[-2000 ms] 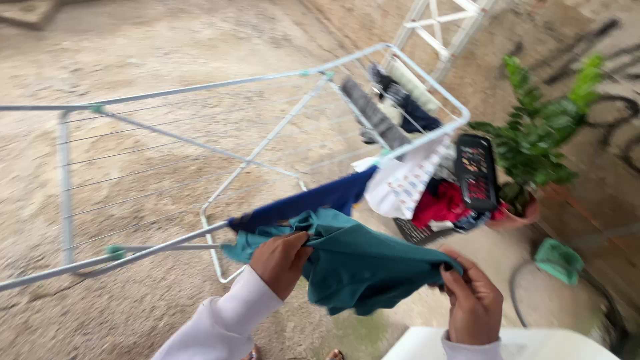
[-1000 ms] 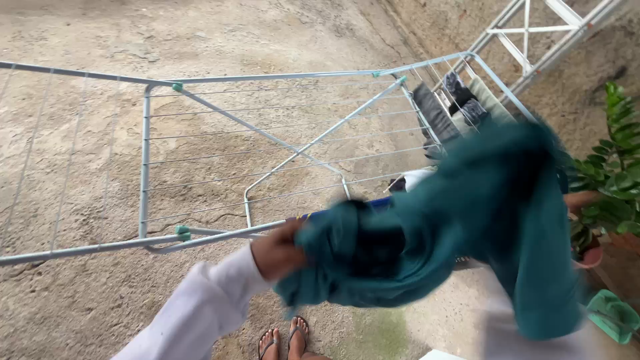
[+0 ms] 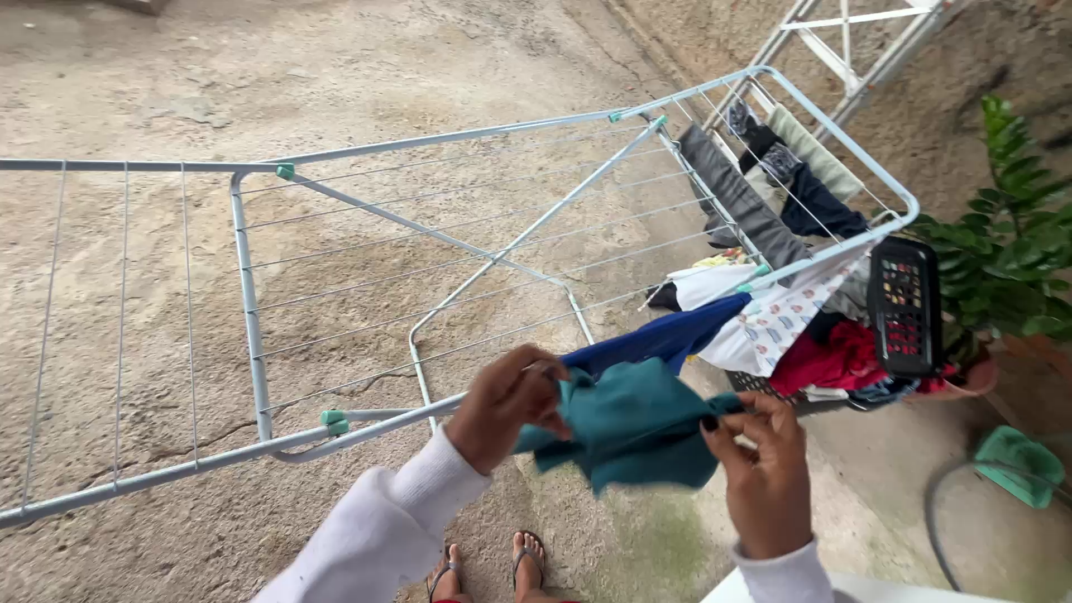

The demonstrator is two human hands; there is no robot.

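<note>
A teal cloth garment (image 3: 641,423) is stretched between my two hands, just in front of the near rail of a metal folding drying rack (image 3: 494,255). My left hand (image 3: 515,406) pinches its left end; my right hand (image 3: 760,465) grips its right end between thumb and fingers. Right behind it a blue cloth (image 3: 670,331) hangs over the near rail, and a white printed cloth (image 3: 775,322) hangs to the right of that. Grey trousers or a similar grey cloth (image 3: 741,197) and dark garments (image 3: 812,201) lie over the rack's far right end.
A black plastic laundry basket (image 3: 906,306) with red and dark clothes (image 3: 837,356) stands beyond the rack's right end. Near it are a potted leafy plant (image 3: 1022,243), a green plastic object (image 3: 1017,465) and a dark hose (image 3: 934,511). A white metal ladder-like frame (image 3: 846,50) leans at the top right.
The teal garment was swung up to the right, blurred, a second ago; now it is lower and bunched smaller between my hands. My right hand, mostly hidden then, shows plainly.
</note>
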